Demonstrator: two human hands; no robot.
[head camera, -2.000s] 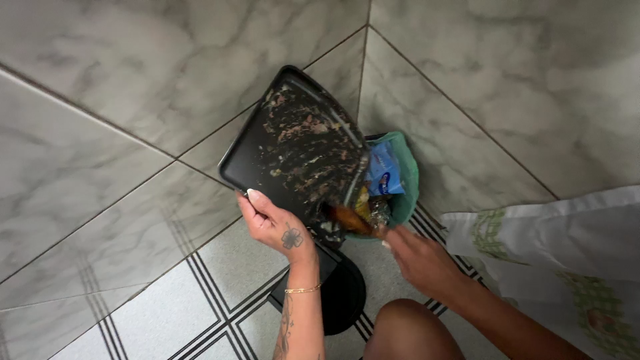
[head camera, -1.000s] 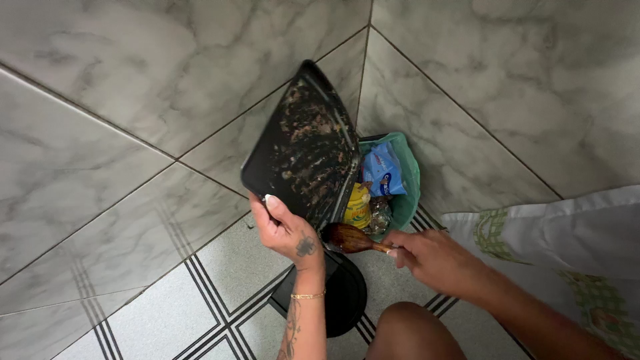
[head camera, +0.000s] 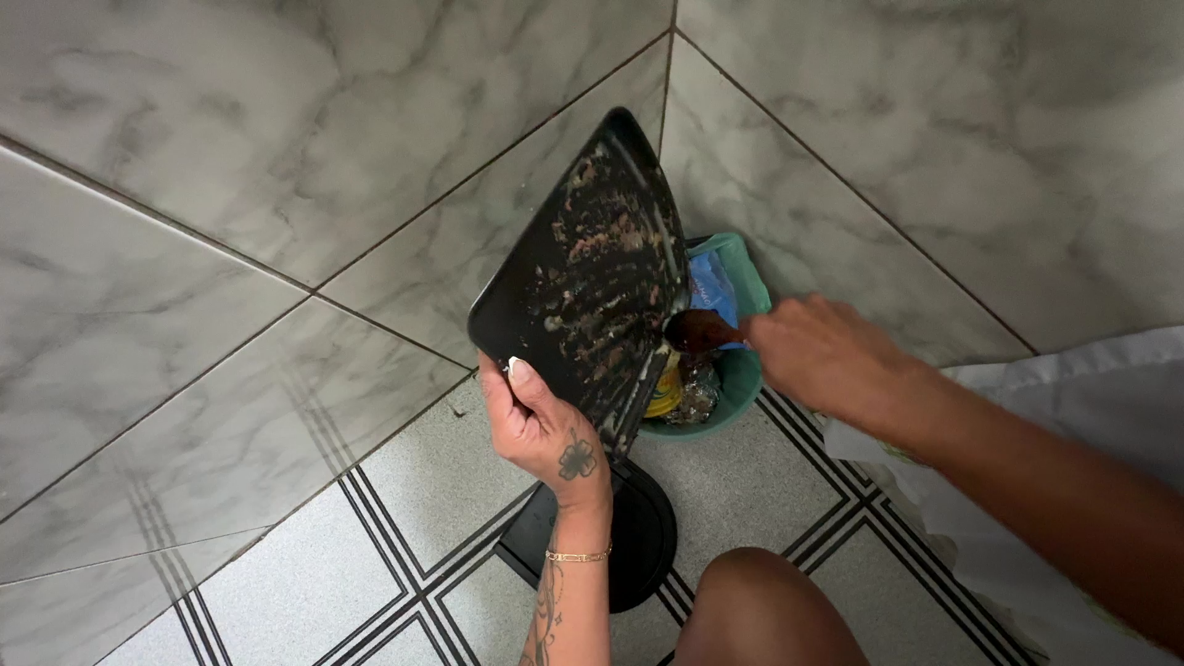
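My left hand (head camera: 546, 425) grips the near edge of a dark baking tray (head camera: 592, 277), thumb on its inner face. The tray is tilted on edge, its inside smeared with food residue. My right hand (head camera: 823, 356) holds a dark wooden spoon (head camera: 700, 331) by its handle, with the bowl at the tray's right rim. Below and partly behind the tray is a green waste bin (head camera: 747, 277) holding a blue wrapper (head camera: 710, 291), a yellow package (head camera: 666, 393) and crumpled foil (head camera: 698, 396).
Marbled wall tiles (head camera: 462, 120) meet in a corner behind the bin. A round black lid (head camera: 643, 546) lies on the patterned tile floor (head camera: 758, 490) beneath my left wrist. White cloth (head camera: 1091, 398) hangs at the right, and my knee (head camera: 768, 610) shows at the bottom.
The tray has been tipped more steeply than two seconds ago. My right hand and the spoon have moved up along the tray's rim since one second ago.
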